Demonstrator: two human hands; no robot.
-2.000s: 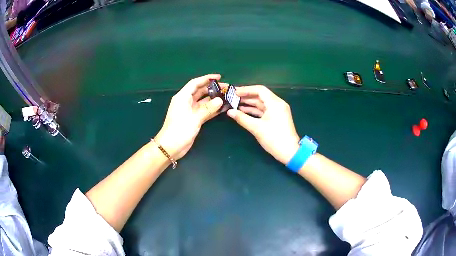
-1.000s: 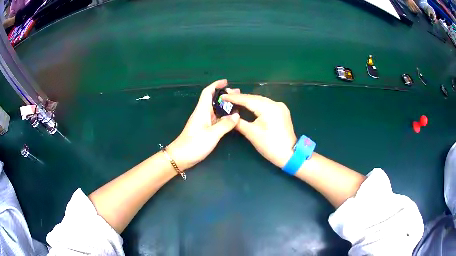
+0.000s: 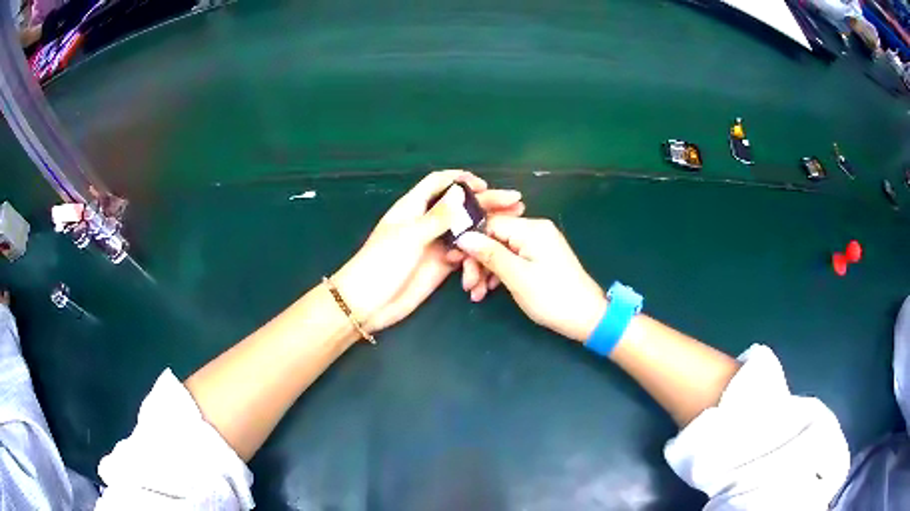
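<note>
A small dark rounded-square device (image 3: 473,208), apparently the watch housing, is held between my two hands above the middle of the bench. A pale patch shows on its left side. My left hand (image 3: 407,250) grips it from the left, with the thumb over its face and fingers behind. My right hand (image 3: 529,264) touches its right and lower edge with thumb and fingers. The fingers hide much of the device, and I cannot tell whether a separate display is in it.
At right lie a housing (image 3: 683,154), a display with gold tail (image 3: 739,143), another housing (image 3: 813,168) and red round pieces (image 3: 846,257). Metal-topped pieces (image 3: 92,228) stand by the upright (image 3: 40,130) at left. A small white scrap (image 3: 302,195) lies on the green mat (image 3: 429,399).
The two parts held apart earlier now show as one dark piece. It has been turned, and the green and white marks seen a second ago no longer show. My left thumb has moved onto its face.
</note>
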